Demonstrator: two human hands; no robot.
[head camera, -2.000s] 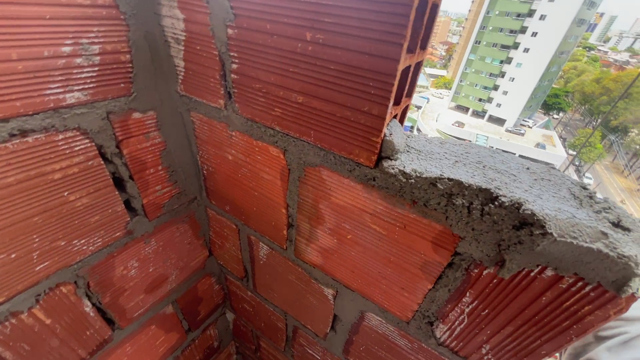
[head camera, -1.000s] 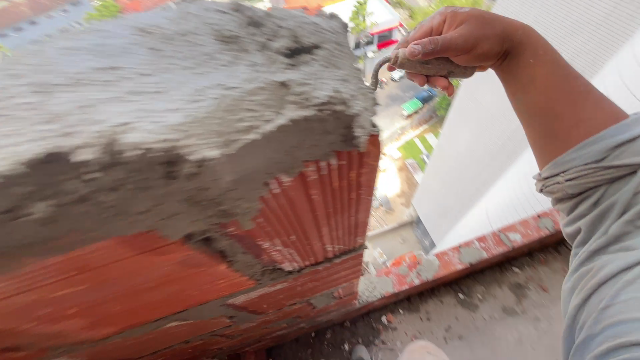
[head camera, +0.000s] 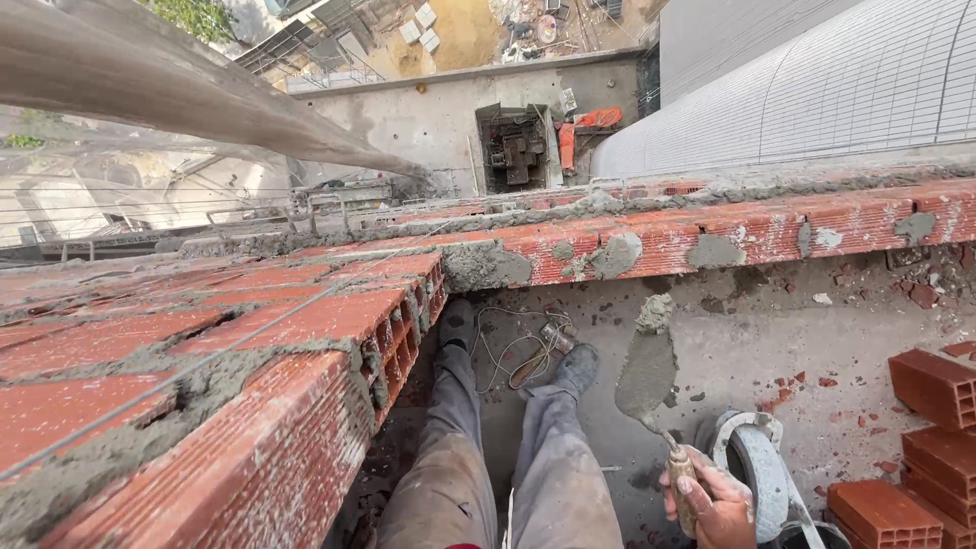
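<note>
My right hand (head camera: 713, 499), at the lower right, is closed around the wooden handle of a masonry trowel (head camera: 646, 374). Wet mortar coats the blade, with a small lump (head camera: 654, 313) at its tip. My left hand is out of the frame. At the left, a wall of red hollow clay bricks (head camera: 282, 412) shows mortar joints and open brick cells at its end. A taut string (head camera: 252, 343) runs along it. A low brick wall (head camera: 656, 242) with mortar patches crosses the view ahead of my feet.
Hollow bricks (head camera: 884, 511) are stacked at the lower right, near a tyre-like ring (head camera: 765, 480) and a bucket (head camera: 814, 535). Cord (head camera: 499, 335) lies between my shoes on the concrete floor (head camera: 732, 335), with brick fragments farther right. Beyond the low wall is a deep drop to a yard.
The view has swung far down from the brick corner and mortar-topped wall to my feet and the floor. My right hand, outstretched beside the wall a second ago, is now low at the right.
</note>
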